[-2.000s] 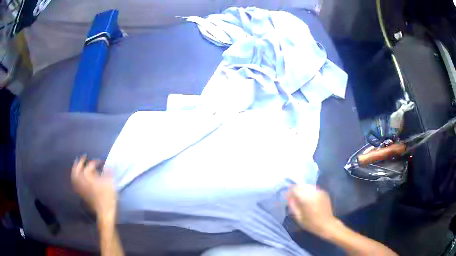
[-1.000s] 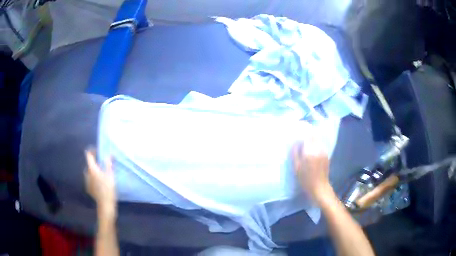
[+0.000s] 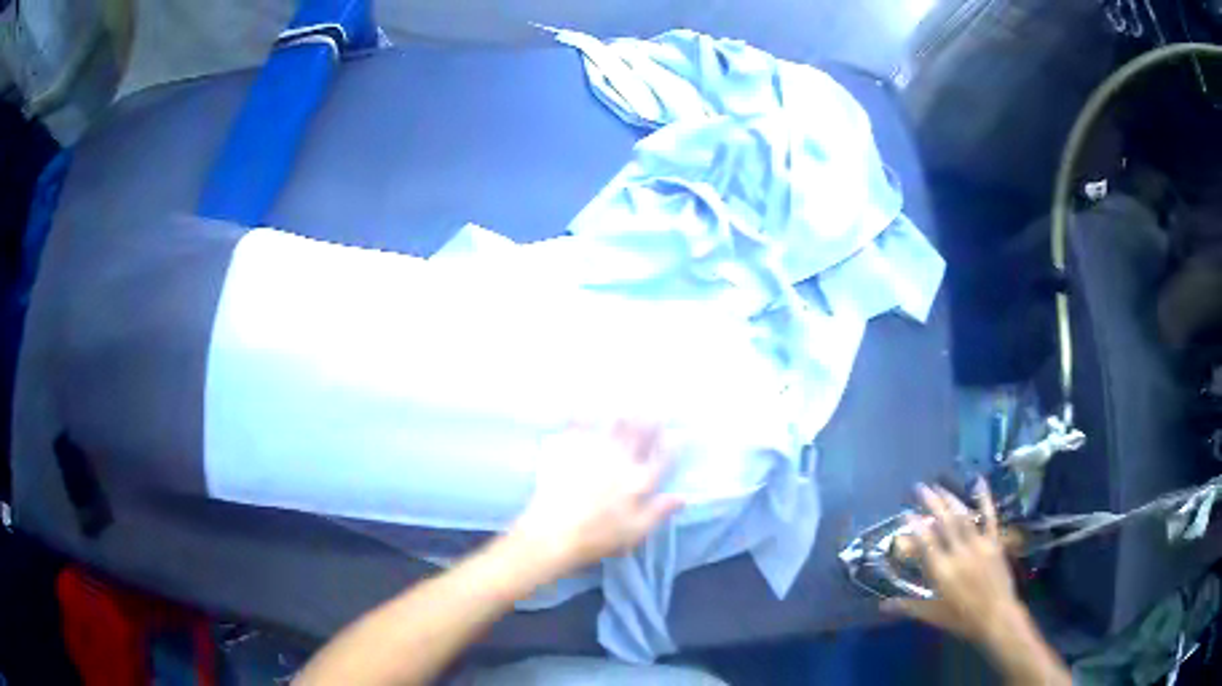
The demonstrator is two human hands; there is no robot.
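Note:
The light blue, nearly white shirt (image 3: 389, 375) lies on the dark blue-grey pressing pad (image 3: 121, 335). Its left part is flat with a straight left edge; its upper right part is bunched. My left hand (image 3: 603, 496) rests on the cloth near its lower edge, fingers spread, pointing right. My right hand (image 3: 958, 556) is over the steam iron (image 3: 874, 552) at the right edge of the pad, its fingers spread over the handle. The iron's pointed metal tip shows left of the fingers; the handle is mostly hidden. I cannot tell whether the fingers have closed round it.
A blue bar (image 3: 275, 127) with a pale band lies at the upper left. A pale steam hose (image 3: 1063, 295) curves down at the right. A wrapped cable (image 3: 1139, 516) runs right from the iron. A small dark object (image 3: 83, 483) lies at lower left, above a red stool (image 3: 114, 630).
My left hand has moved right from the cloth's left edge to its lower middle. My right hand has left the cloth and reached the iron. The cloth's left part now lies flatter and squarer.

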